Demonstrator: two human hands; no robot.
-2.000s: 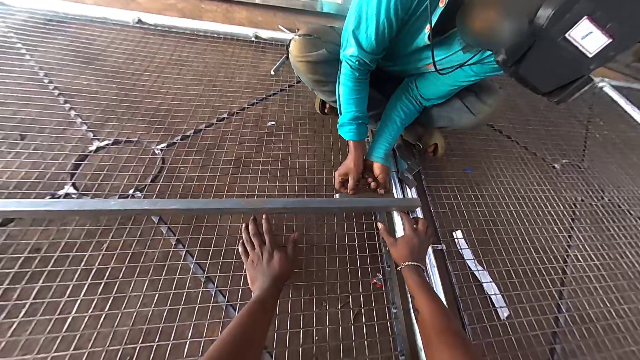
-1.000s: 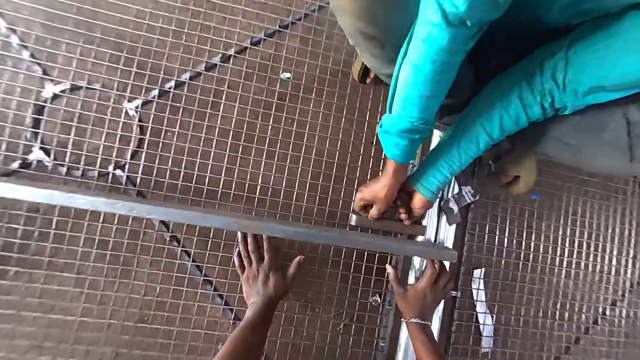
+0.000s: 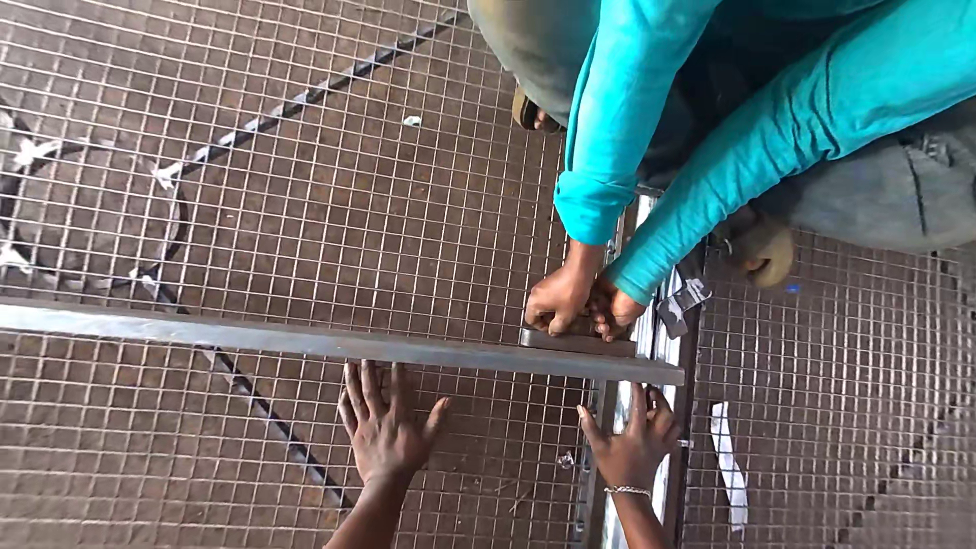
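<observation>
A long metal bar point(image 3: 396, 349) lies across the wire mesh point(image 3: 290, 396), its right end over the metal frame rails point(image 3: 619, 465). Just below the bar, my left hand point(image 3: 387, 435) rests on the mesh with its fingers spread, the fingertips at the bar's lower edge. My right hand point(image 3: 637, 438), with a thin bracelet at the wrist, is over the rails, fingers apart and fingertips at the bar near its end. On the bar's far side, a co-worker's hands point(image 3: 572, 305) press on a short metal piece point(image 3: 583, 343) lying alongside it.
The co-worker in teal sleeves point(image 3: 610, 137) crouches at the upper right, one sandaled foot point(image 3: 766, 252) beside the rails. Dark twisted bars point(image 3: 282, 114) and a ring point(image 3: 179, 221) show at the left. A white strip point(image 3: 728, 465) lies on the right-hand mesh.
The view has moved closer since the oldest frame. My hands stay at the bar's lower edge, and the co-worker's hands remain beside its far side.
</observation>
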